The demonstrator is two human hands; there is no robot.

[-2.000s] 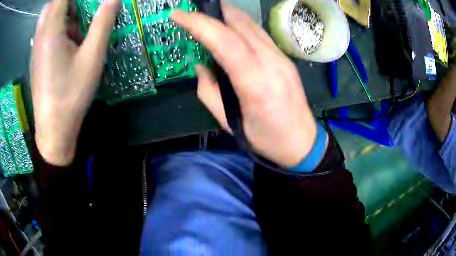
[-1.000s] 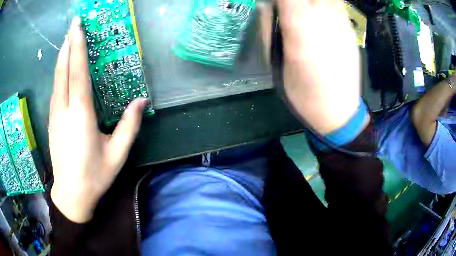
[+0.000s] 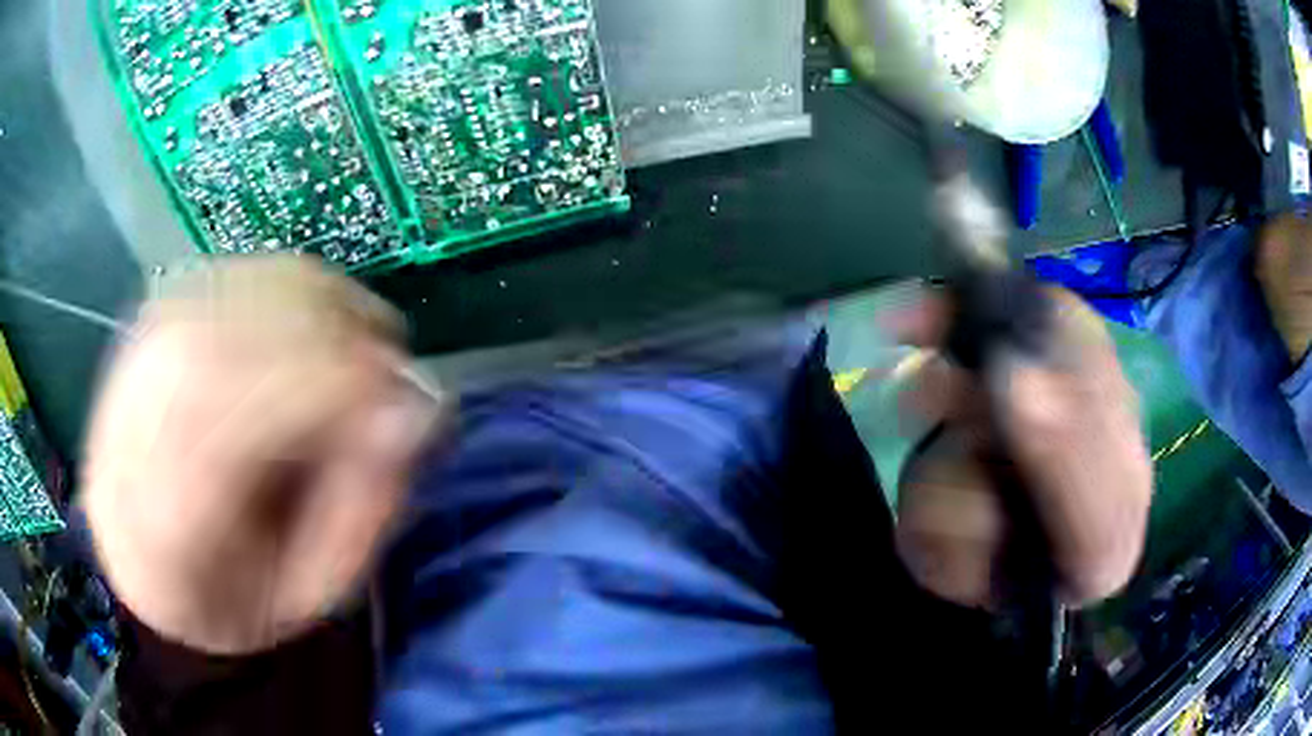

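Note:
Two green circuit boards [image 3: 489,122] lie side by side on the grey plate [image 3: 705,72], solder dots facing up. My right hand [image 3: 1058,446], blurred, holds the black soldering iron [image 3: 993,288] upright in front of the bench edge, its shaft pointing up past the cream-yellow container. My left hand [image 3: 252,446], blurred, is curled just below the boards' lower left corner. A thin solder wire [image 3: 65,305] runs in from the left to it, and a short end shows at its fingers.
The round cream-yellow container [image 3: 1058,79] with silvery bits stands right of the plate. Blue-handled pliers [image 3: 1027,184] lie beside it. More green boards with a yellow strip [image 3: 22,467] are at the left edge. Another person's arm [image 3: 1283,281] is at the far right.
The second board, blurred and apart a second ago, now lies against the first. My left hand has left the board and curled; my right hand has moved lower, with the iron now plainly visible.

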